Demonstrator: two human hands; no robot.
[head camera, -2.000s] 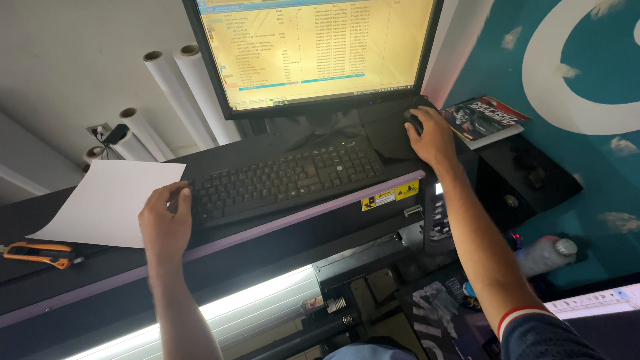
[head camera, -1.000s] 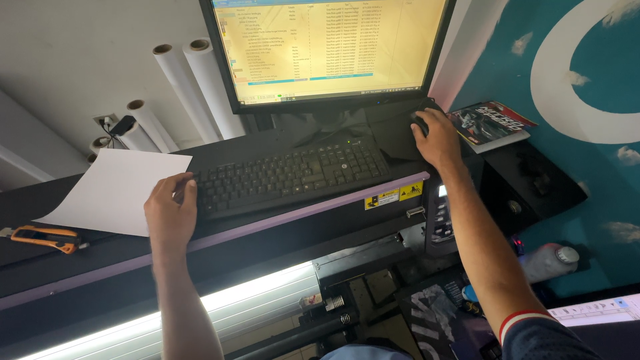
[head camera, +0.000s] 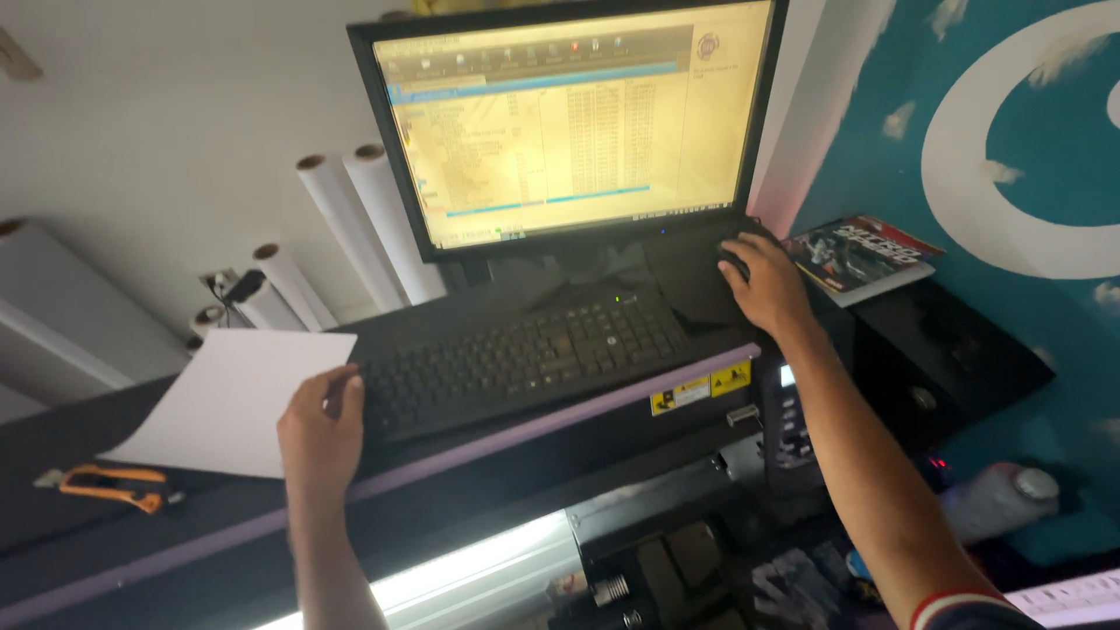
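Observation:
My right hand (head camera: 766, 282) rests over a dark computer mouse (head camera: 733, 261), right of the black keyboard (head camera: 525, 354). At the keyboard's left end, my left hand (head camera: 324, 429) lies with bent fingers on the right edge of a white sheet of paper (head camera: 232, 398); whether it grips anything is hard to tell. Behind the keyboard stands a lit monitor (head camera: 569, 131) showing a list in rows. An orange utility knife (head camera: 118, 484) lies left of the paper on the black top of a wide machine.
Rolls of white material (head camera: 350, 236) lean on the wall behind. A magazine (head camera: 866, 254) lies right of my right hand. Below it are a control panel (head camera: 794, 420) and a grey bottle (head camera: 1006, 499). A bright light strip (head camera: 472, 569) runs under the machine's front edge.

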